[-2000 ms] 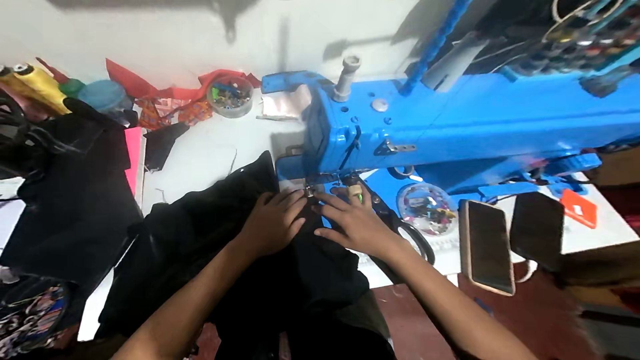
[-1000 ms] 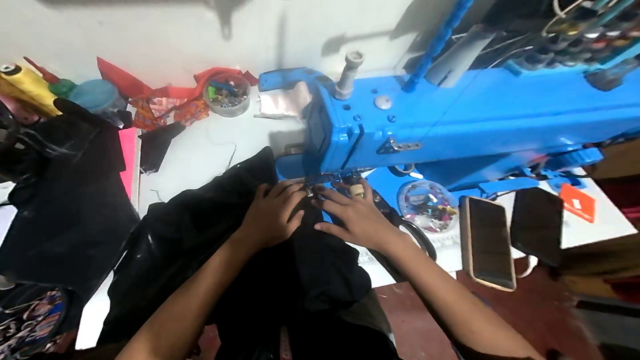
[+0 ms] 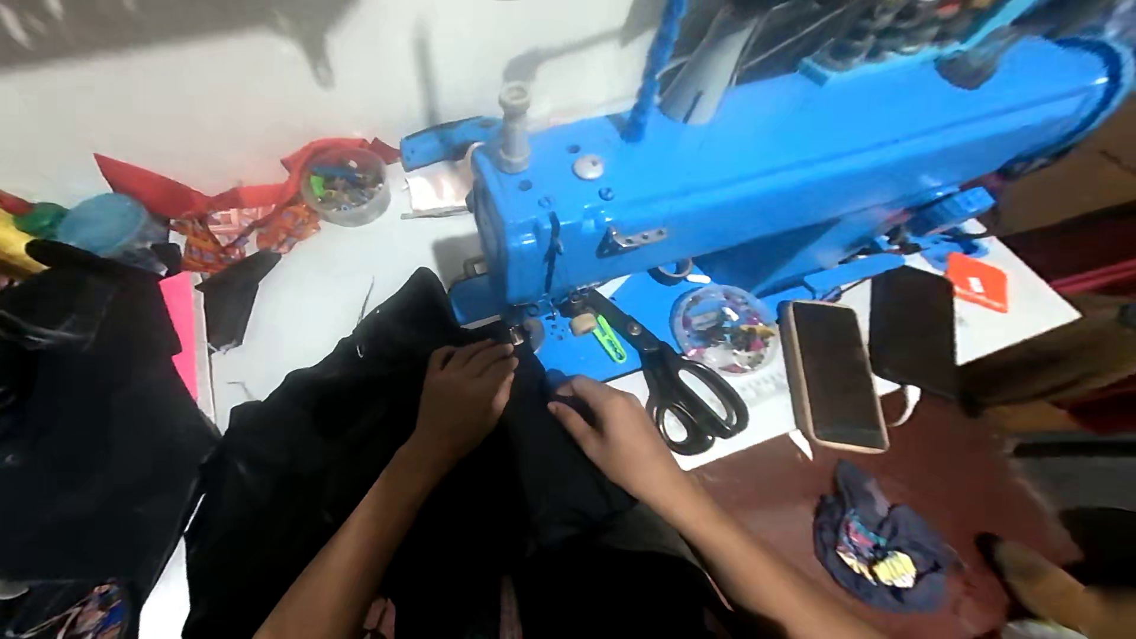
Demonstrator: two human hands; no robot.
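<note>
Black fabric (image 3: 328, 444) lies over the table's front edge and runs up to the presser foot (image 3: 517, 335) of a blue sewing machine (image 3: 657, 195). My left hand (image 3: 466, 390) rests flat on the cloth, just in front of the foot. On the right edge of the fabric is my right hand (image 3: 608, 426), its thumb and fingers pinching the cloth. Black-handled scissors (image 3: 688, 382) lie right of that hand, beside a green thread snipper or clip (image 3: 609, 340). The needle is too small to make out.
Right of the scissors are a round clear box of small items (image 3: 723, 328), a phone in a light case (image 3: 834, 377) and a dark flat object (image 3: 912, 328). Behind left stand a tub of small parts (image 3: 346, 186) and red cloth (image 3: 160, 191). More black cloth (image 3: 80, 426) lies left.
My right hand has moved from beside the presser foot down toward me, along the fabric's right edge. The scissors and green item show more fully now. My left hand stays near the foot.
</note>
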